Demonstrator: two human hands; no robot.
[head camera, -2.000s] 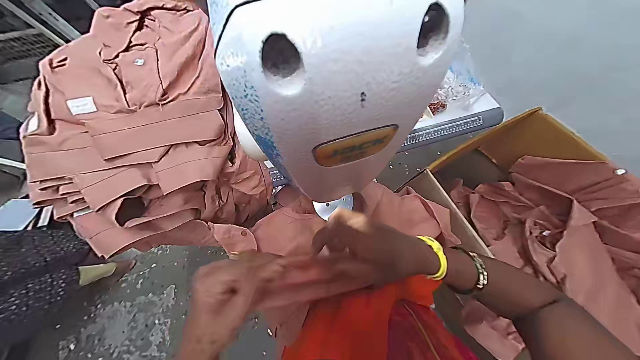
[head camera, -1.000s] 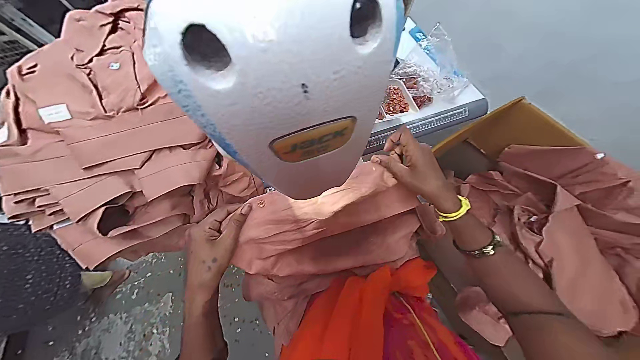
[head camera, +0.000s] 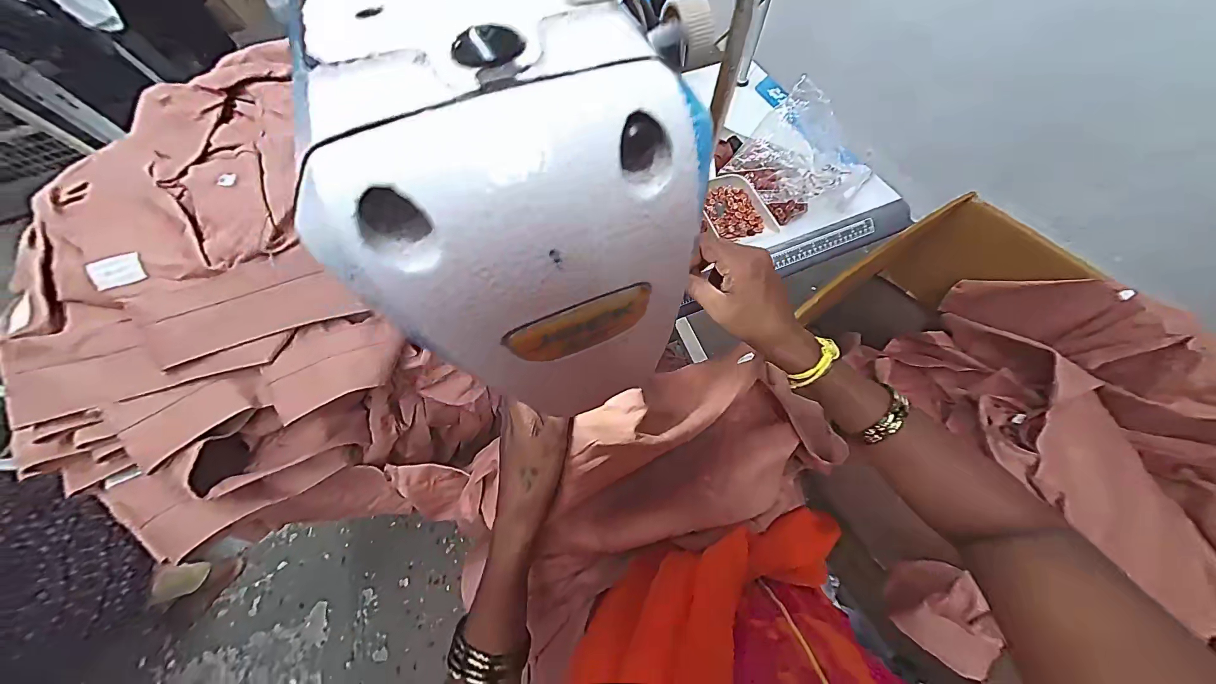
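Observation:
A white Jack sewing machine head (head camera: 503, 209) fills the upper middle of the view and hides the stitching area. My left hand (head camera: 537, 427) is on a salmon-pink cloth garment (head camera: 674, 465) under the machine's lower end, its fingertips hidden behind the machine. The garment hangs from there over my lap. My right hand (head camera: 746, 290) is raised at the machine's right side, near a tray of small reddish-brown buttons (head camera: 733, 211); its fingers are bent, their tips partly hidden, and whether they hold anything cannot be told.
Folded salmon-pink garments (head camera: 218, 323) are stacked high at the left. On the right, more garments (head camera: 1092, 408) lie in a cardboard box (head camera: 950, 242). A clear plastic bag (head camera: 798, 152) lies beside the button tray on the machine table, which has a ruler (head camera: 825, 244) along its edge.
Both hands were on the garment one second ago. The right hand has let go of it and moved up beside the button tray; the left has moved in under the machine.

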